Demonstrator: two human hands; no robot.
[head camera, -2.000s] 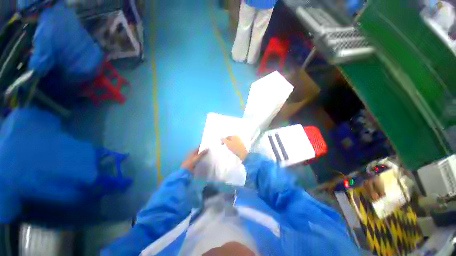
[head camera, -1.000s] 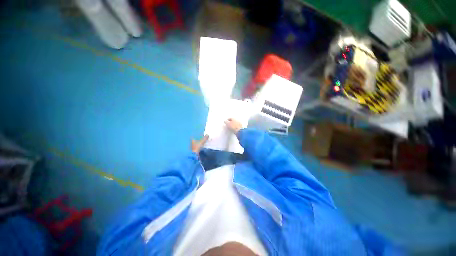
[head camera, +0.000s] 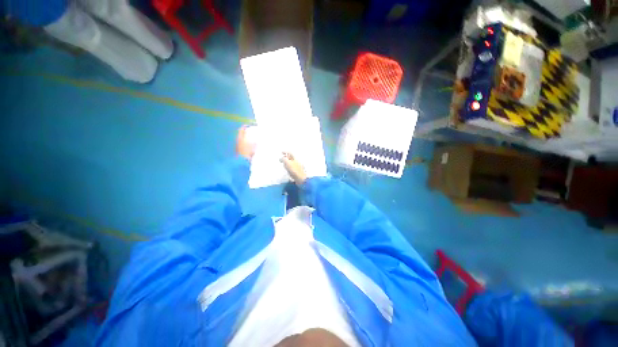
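Note:
A bright white slab (head camera: 308, 139), overexposed, is in front of my body, with a taller white block (head camera: 276, 81) just beyond it. My left hand (head camera: 245, 141) is at the slab's left edge, its fingers partly hidden by the glare. My right hand (head camera: 293, 167) lies on the slab's near part, fingertips on its surface. Whether it grips anything cannot be told. A stacked white foam tray block (head camera: 383, 129) stands to the right, with two rows of dark parts on its near side.
A red stool (head camera: 376, 78) is behind the tray block. The benchtop machine (head camera: 480, 74) with its hazard-striped bed (head camera: 562, 95) is at upper right. An open cardboard box (head camera: 450, 173) is below it. A person's white-trousered legs (head camera: 122, 44) are at upper left.
The view has swung right, bringing the machine and stool nearer the top. My left hand has moved up along the slab's left edge. My right hand remains on the slab.

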